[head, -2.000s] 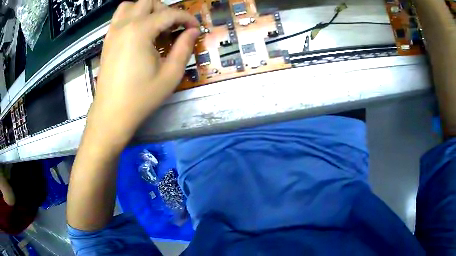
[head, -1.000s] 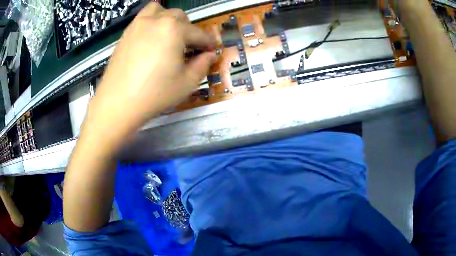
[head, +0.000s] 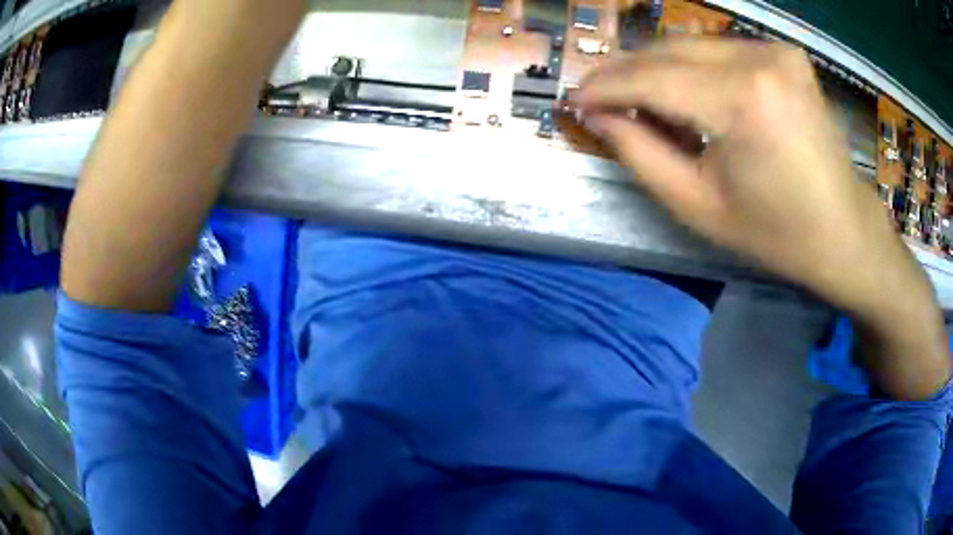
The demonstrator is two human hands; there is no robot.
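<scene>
An orange-brown circuit board panel (head: 489, 47) with dark and silver components lies on the conveyor at the top centre. My right hand (head: 721, 136) is over its right part, slightly blurred, palm down. Its thumb and index finger are close together at the board's near edge. Whether they pinch a small part cannot be told. The hand hides much of the panel's right side. My left forearm rises at the left across the rail, and the left hand is cut off by the top edge.
A scuffed aluminium rail (head: 418, 188) runs between me and the board. More board panels show at the far right (head: 911, 167) and far left (head: 19, 78). A grey shaft (head: 397, 94) crosses the gap left of the panel. A blue bin (head: 274, 313) with metallic parts is below the rail.
The view has swung right. My left hand has left the board and passed out of the picture at the top. My right hand has come into view over the panel.
</scene>
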